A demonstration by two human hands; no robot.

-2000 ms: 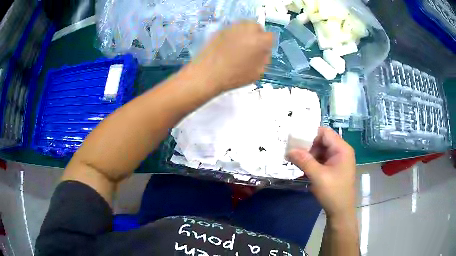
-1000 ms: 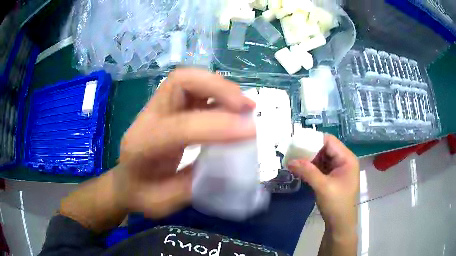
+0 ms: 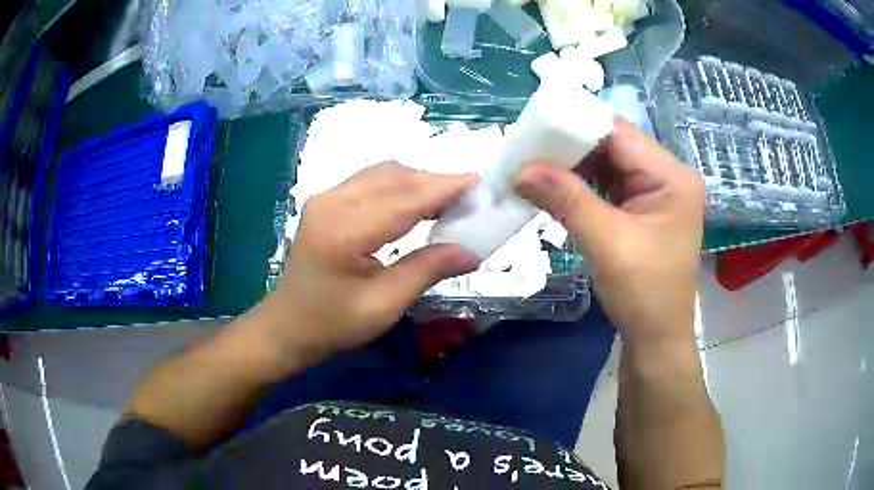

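My left hand (image 3: 359, 254) holds a frosted, translucent housing (image 3: 476, 225) between thumb and fingers. My right hand (image 3: 632, 215) grips a thick white absorbent block (image 3: 558, 124) at its upper part. The block's lower end meets the housing's upper end; how far it sits inside is hidden by my fingers. Both are held tilted over the heap of white cotton sheets (image 3: 359, 139) in the clear tray (image 3: 565, 297).
A blue plastic tray (image 3: 125, 225) with one filled unit (image 3: 175, 153) lies left. A clear bag of housings (image 3: 278, 57) is behind the heap. Cream blocks (image 3: 589, 24) are back right. A clear blister tray of core parts (image 3: 752, 144) lies right.
My left hand has come back from the bag of housings with a housing. My right hand has raised the block, and block and housing now meet in front of me.
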